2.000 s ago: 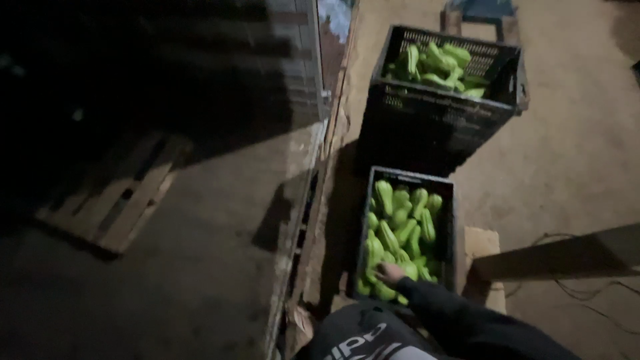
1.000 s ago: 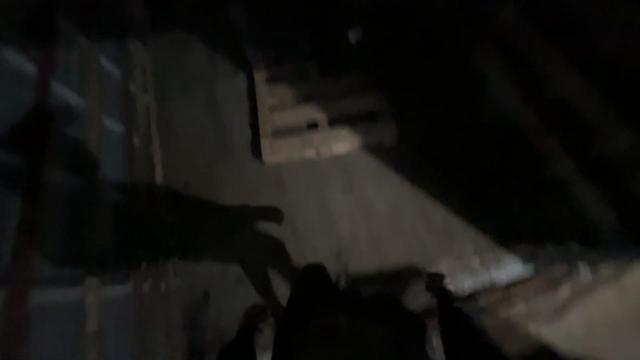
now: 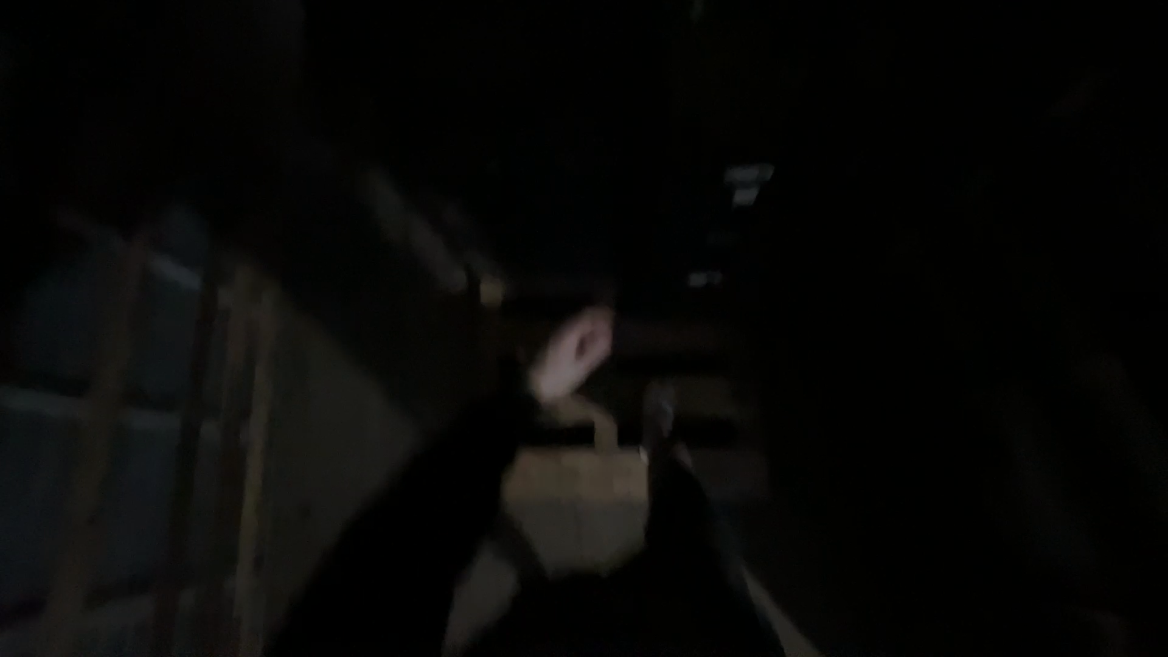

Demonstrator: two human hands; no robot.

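The view is very dark and blurred. My left hand (image 3: 577,351) reaches forward from a dark sleeve near the middle of the frame, over a wooden pallet (image 3: 575,474) on the floor. Its fingers look partly curled, and no held object can be made out. To its right, a dim shape extends up over the pallet; it may be my right hand (image 3: 662,406), but shadow and blur hide its fingers and whatever they may hold. The two are apart.
A ribbed or barred wall-like surface (image 3: 109,420) runs along the left side. Grey floor (image 3: 338,474) lies between it and the pallet. Small pale patches (image 3: 748,182) show in the darkness ahead; what they are cannot be told.
The view has swung away from the crates of green chayote-like vegetables to the dark area with the pallet. The pallet now lies nearer, and my left hand is stretched forward over it.
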